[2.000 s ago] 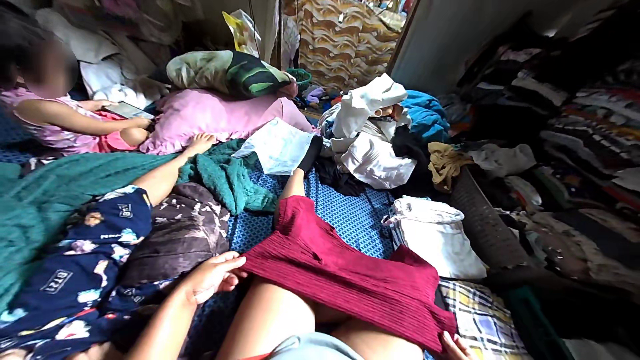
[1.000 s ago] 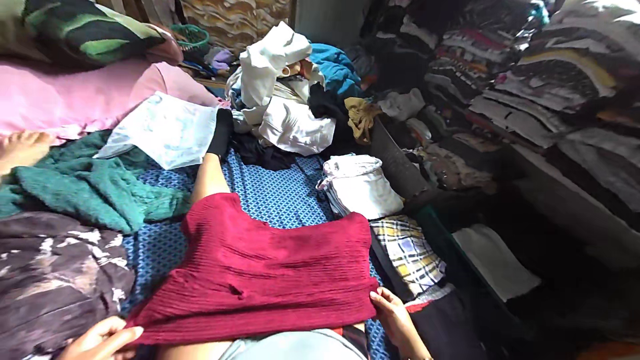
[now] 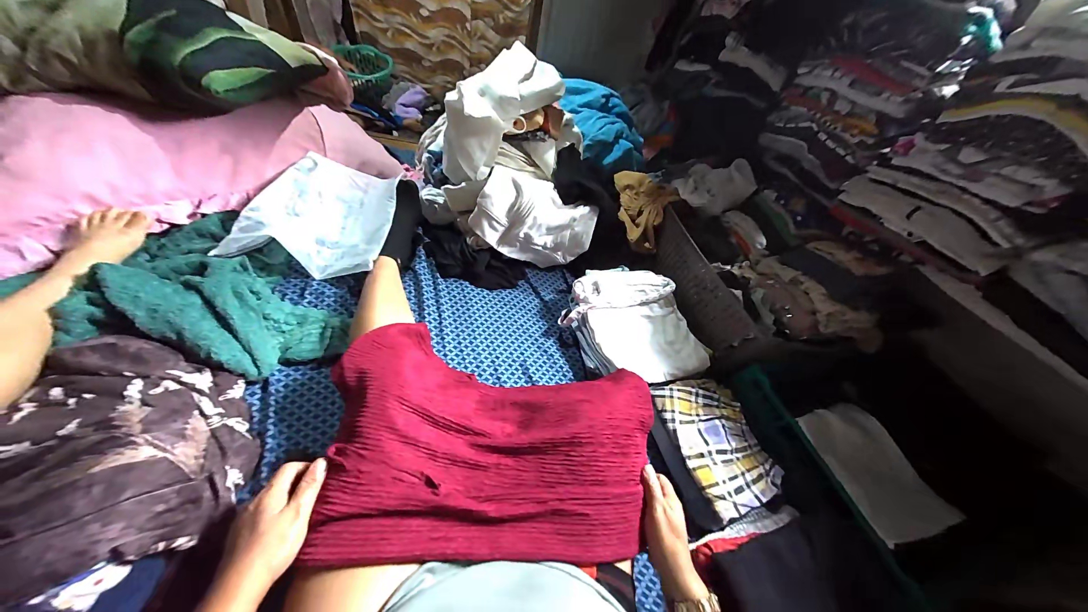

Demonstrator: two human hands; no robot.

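Observation:
A dark red ribbed knit garment lies spread across my lap and thighs, with a small dark spot or hole in its lower left part. My left hand is at its left edge, thumb and fingers against the fabric. At the right edge, my right hand touches the cloth, its fingers partly hidden by the side of the garment. A folded white garment stack sits just beyond the right side, and a plaid cloth lies nearer to my right hand.
A blue patterned sheet lies beneath. Left are a brown printed cloth, a green blanket, a pink pillow and another person's foot. Ahead is a heap of white clothes. Stacked clothes and a green-edged crate stand right.
The red garment's lower part now lies straighter and more level across my lap, and both hands have moved along its side edges. The view has turned right since the earliest frame.

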